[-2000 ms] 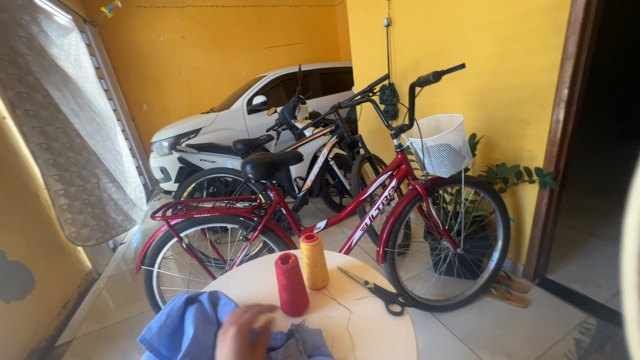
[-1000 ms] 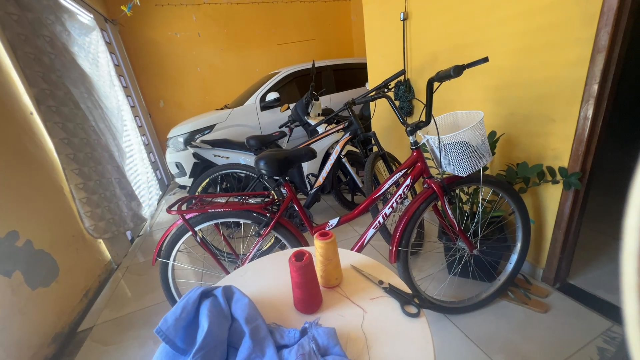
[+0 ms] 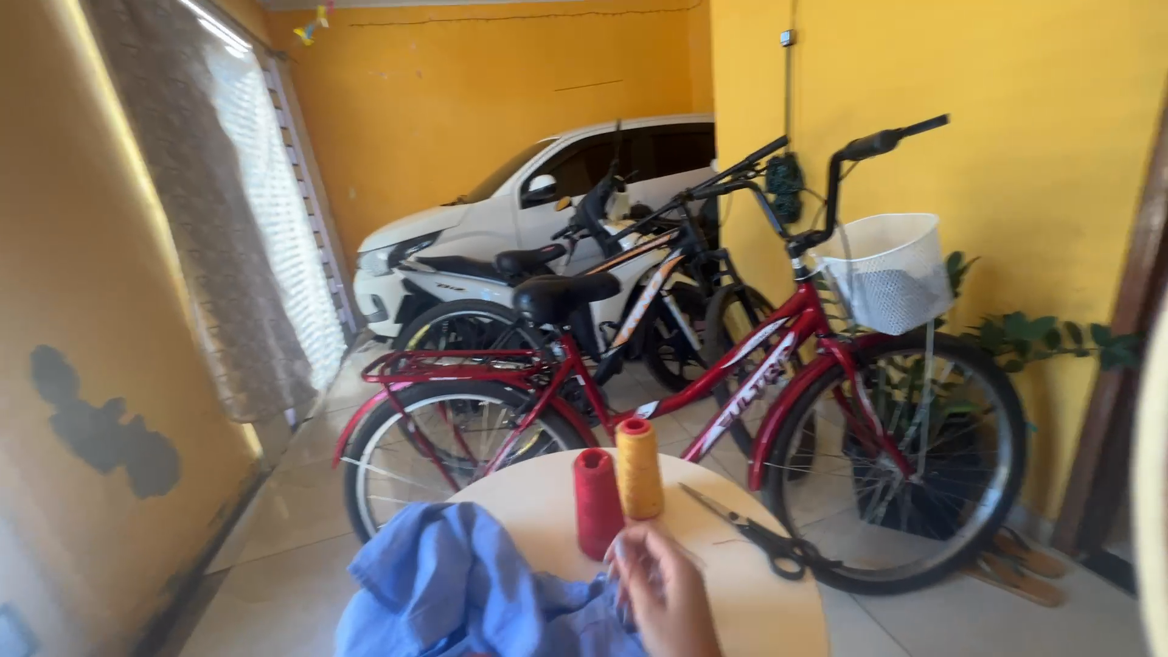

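Observation:
My right hand (image 3: 662, 589) is raised over the round table (image 3: 757, 607), at the right edge of a crumpled blue cloth (image 3: 456, 566). Its fingers are bent close together; whether something thin is between them cannot be told. Just beyond the fingertips stands a red cone of thread (image 3: 596, 506), upright, with a yellow cone of thread (image 3: 639, 470) behind it to the right. Black-handled scissors (image 3: 748, 529) lie on the right of the tabletop, blades slightly apart. A loose thread lies near them. My left hand is not in view.
A red bicycle (image 3: 675, 397) with a white basket (image 3: 890, 274) stands close behind the table. Behind it are another bicycle, a motorcycle and a white car (image 3: 474, 214). Sandals (image 3: 1017, 575) lie on the tiled floor at right, near a potted plant. A curtain (image 3: 201, 201) hangs at left.
A hand was on the blue cloth two seconds ago and none showed one second ago. Now my right hand is in view at the cloth's right side. The cones and scissors stay put.

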